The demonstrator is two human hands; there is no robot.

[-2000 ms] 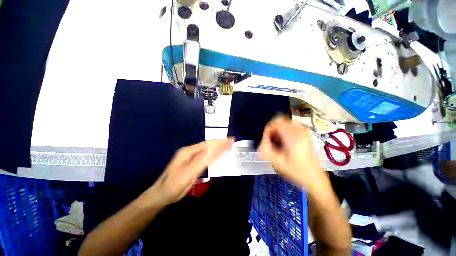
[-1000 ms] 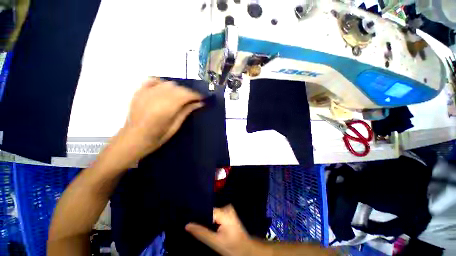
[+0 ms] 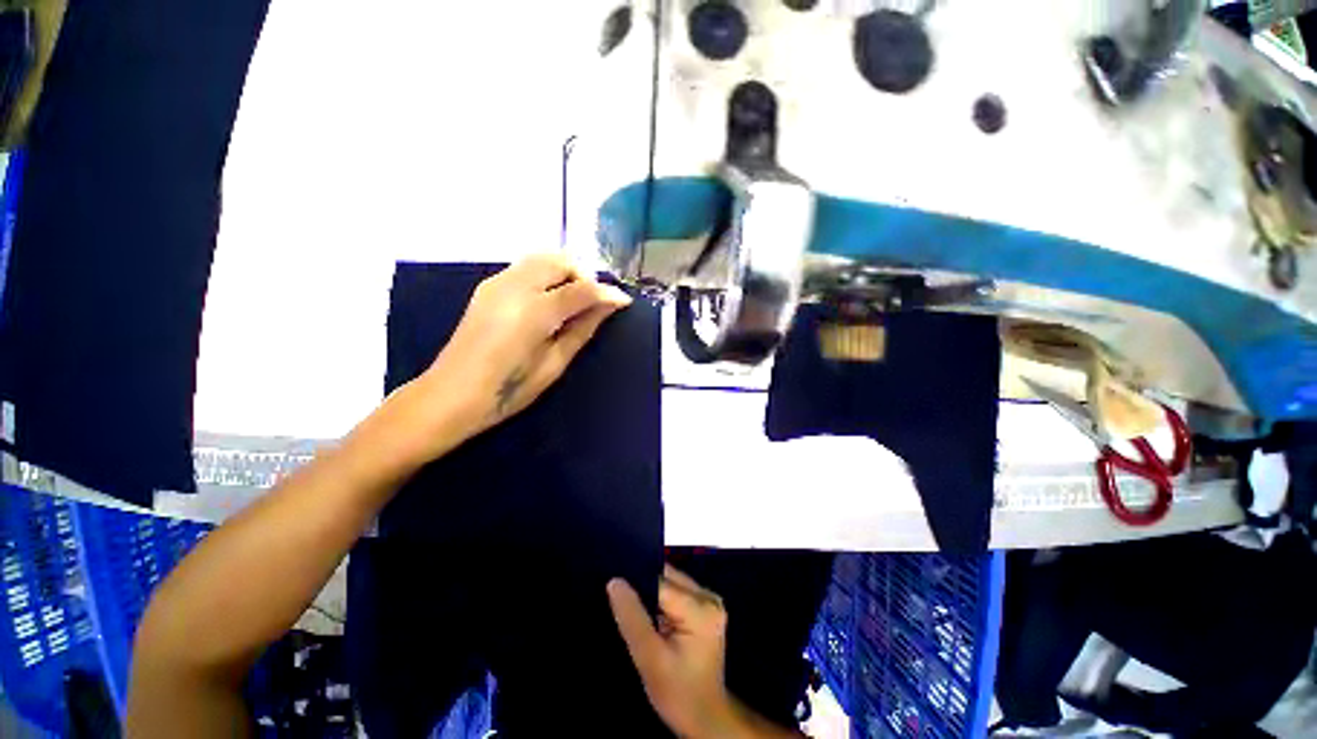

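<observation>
A dark fabric panel [image 3: 520,462] lies on the white table and hangs over its front edge. My left hand [image 3: 535,332] is on the panel's upper part, its fingertips at the right edge close to the needle area. My right hand [image 3: 682,647] is below the table edge at the panel's right edge, thumb and fingers around that edge. The sewing machine head [image 3: 1011,145] is above and right; its needle is hard to make out. A small dark cut piece [image 3: 924,390] with a curved edge lies under the machine arm.
Long dark panels [image 3: 116,246] lie at the far left. Red-handled scissors [image 3: 1145,469] lie at the right near the table's ruler-marked front edge [image 3: 260,465]. Blue crates [image 3: 913,635] stand below the table, with dark cloth [image 3: 1184,621] at the lower right.
My hands have gone from above the table's front edge to the panel, my left hand ending flatter near the needle area. The view has moved closer to the machine head.
</observation>
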